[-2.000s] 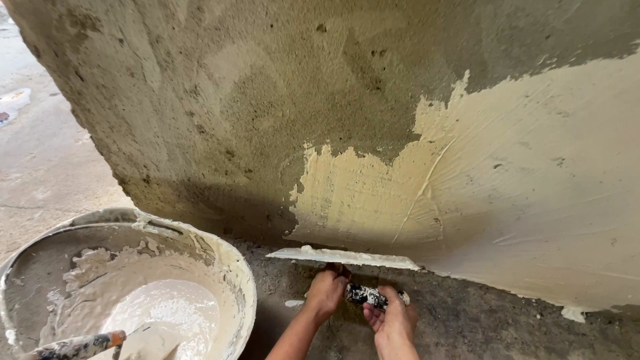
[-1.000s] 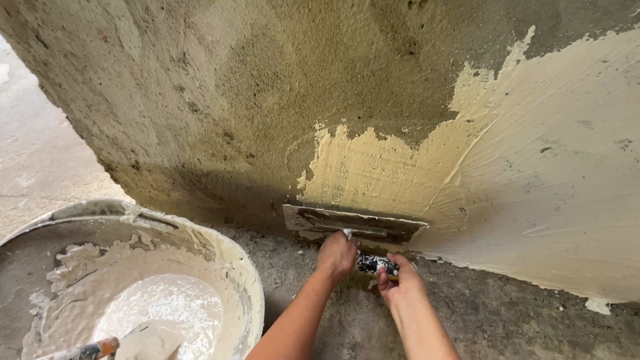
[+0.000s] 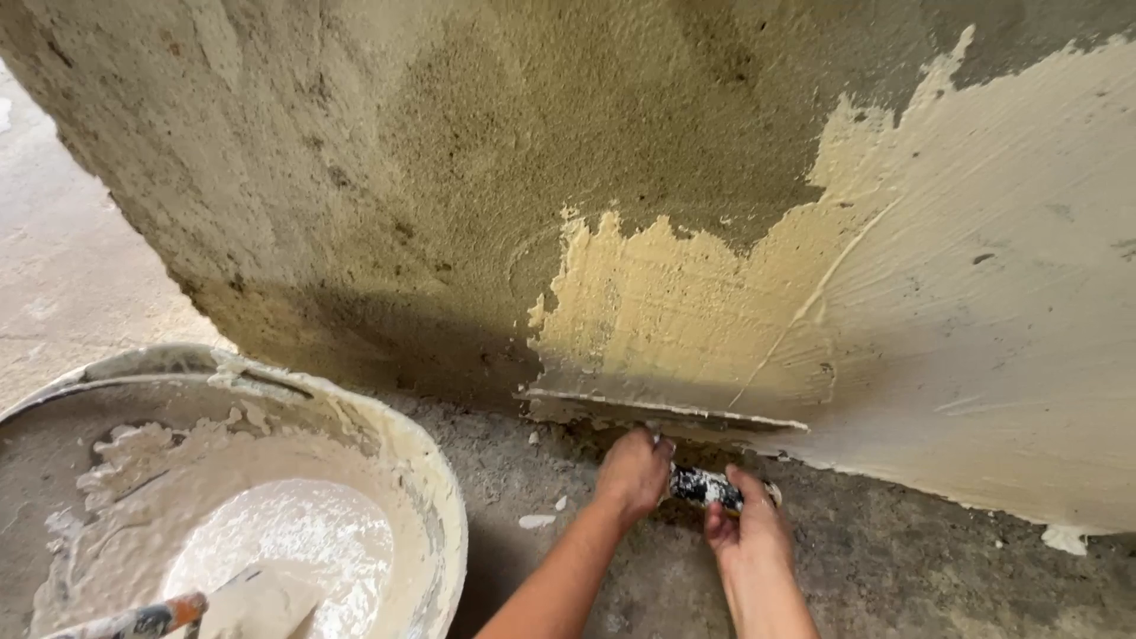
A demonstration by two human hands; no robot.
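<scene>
A plastering trowel [image 3: 666, 413] lies with its long blade along the foot of the concrete wall [image 3: 497, 160], a line of wet plaster on its upper edge. Its black handle [image 3: 706, 486] is spattered white. My left hand [image 3: 637, 472] grips the trowel near the handle's left end, with its fingers partly hidden. Around the right part of the handle, my right hand [image 3: 747, 519] holds with thumb and fingers. Above the blade, a ragged-edged coat of cream plaster [image 3: 683, 293] covers the wall and spreads to the right.
At the lower left stands a bucket [image 3: 448, 524] of wet plaster [image 3: 293, 541], with a smeared putty knife [image 3: 169, 612] leaning in it. Rough concrete floor [image 3: 887, 550] runs along the wall's base, with small plaster drips [image 3: 536, 521] on it. Pale floor shows beyond the wall's left edge.
The trowel blade, its back face visible a second ago, now shows mostly as a thin edge. Both hands remain on the trowel at the wall's foot.
</scene>
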